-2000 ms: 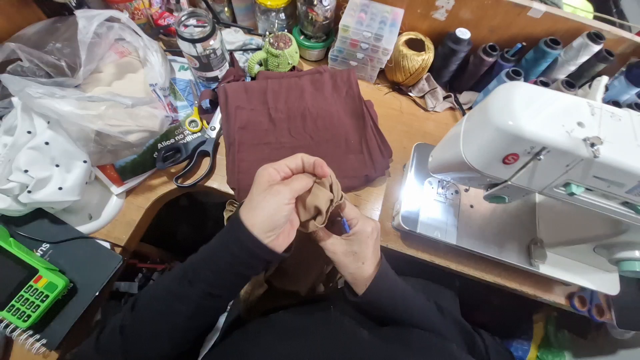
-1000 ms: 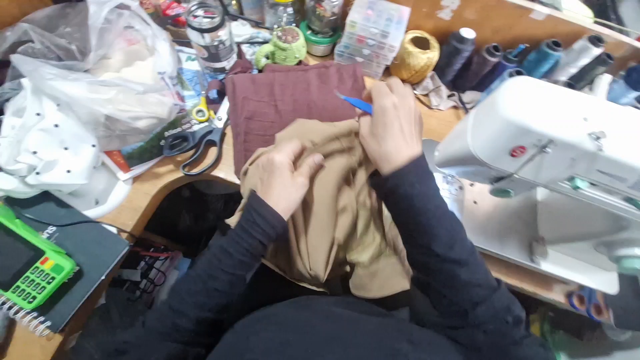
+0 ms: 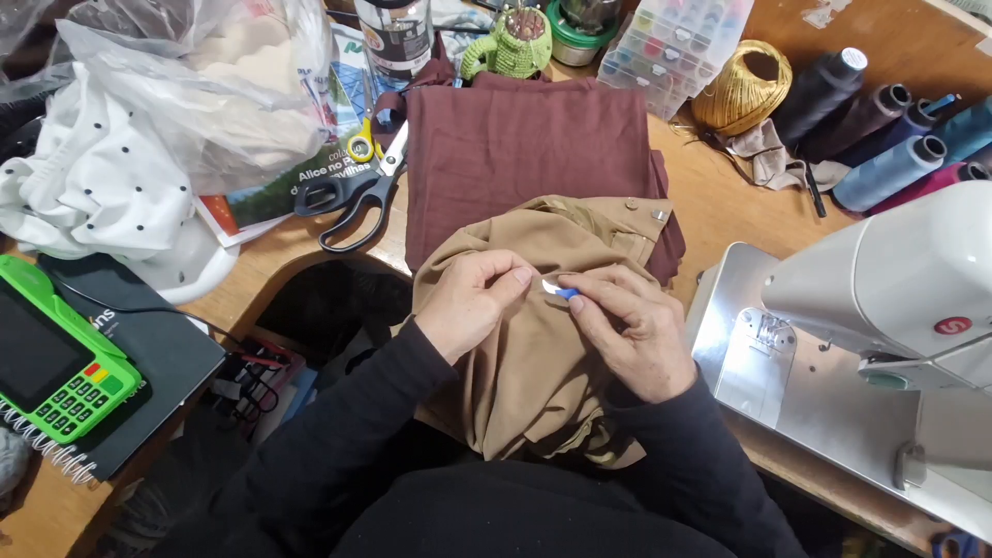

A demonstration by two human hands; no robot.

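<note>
Tan trousers (image 3: 527, 372), with a waistband button and a metal hook at the upper right, lie bunched over the table edge and my lap, partly on folded maroon fabric (image 3: 527, 155). Over the trousers, my right hand (image 3: 639, 325) pinches a small blue-handled tool (image 3: 564, 292) with a bright metal tip, perhaps a seam ripper, pointing left. My left hand (image 3: 480, 298) faces it with thumb and forefinger pinched together; whether a thread or a bit of cloth is between them cannot be told.
A sewing machine (image 3: 876, 271) stands at right, with thread cones (image 3: 891, 170) and a golden yarn ball (image 3: 744, 81) behind. Black-handled scissors (image 3: 364, 194) lie left of the maroon fabric. Further left are a plastic bag (image 3: 232, 101), dotted white cloth (image 3: 108, 170) and a green card terminal (image 3: 62, 356).
My right hand has come down from the maroon fabric to near my left hand, still holding the blue tool. The trousers' waistband now shows spread over the maroon fabric.
</note>
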